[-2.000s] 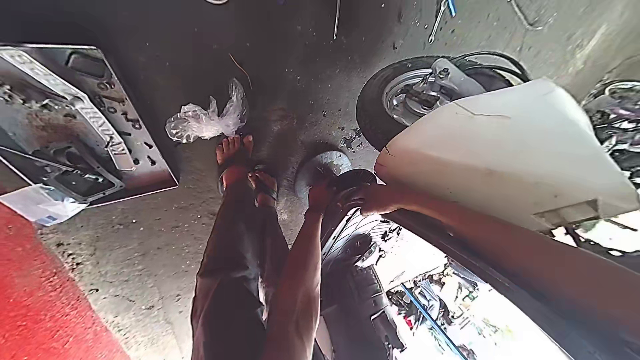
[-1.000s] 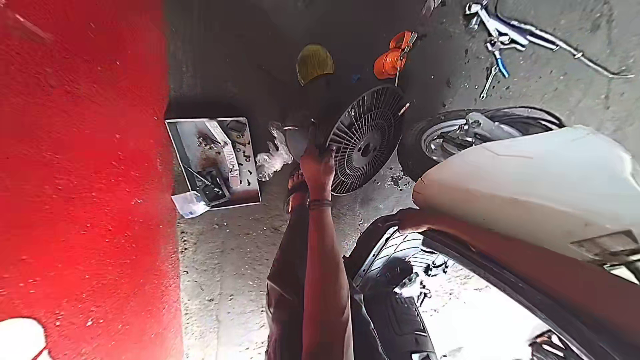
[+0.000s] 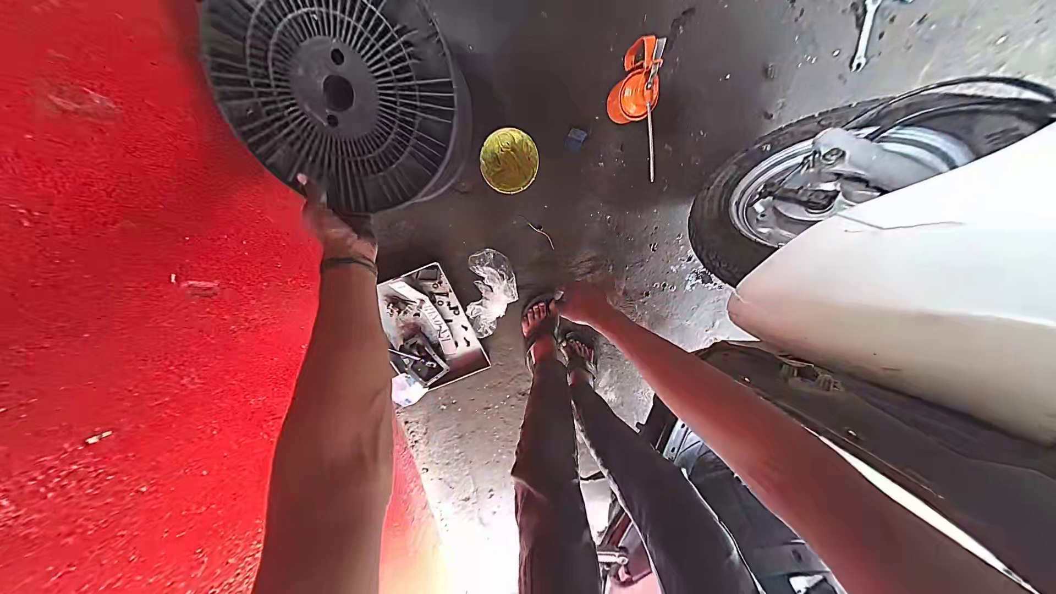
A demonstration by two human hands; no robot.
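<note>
At the upper left, my left hand (image 3: 334,227) is closed on the lower rim of a large black plastic spool (image 3: 396,124), which has a slotted, ribbed flange and a round hub hole. The spool stands beside the red wall. My right hand (image 3: 586,304) is held out above my sandalled feet; its fingers are bent, and whether they hold anything small cannot be made out. A white scooter body panel (image 3: 924,280) lies to the right of that arm, with a scooter wheel (image 3: 742,206) beyond it.
A metal tray (image 3: 474,363) of loose parts and a clear plastic bag (image 3: 492,289) lie left of my feet. Farther off are a yellow round container (image 3: 509,161), an orange container (image 3: 635,95) with a thin rod, and a wrench (image 3: 865,37). A red wall (image 3: 148,330) rises at left.
The black spool has moved left, from beside the scooter wheel to the red wall, with my left hand on it. My right hand has left the scooter's edge. The view has shifted.
</note>
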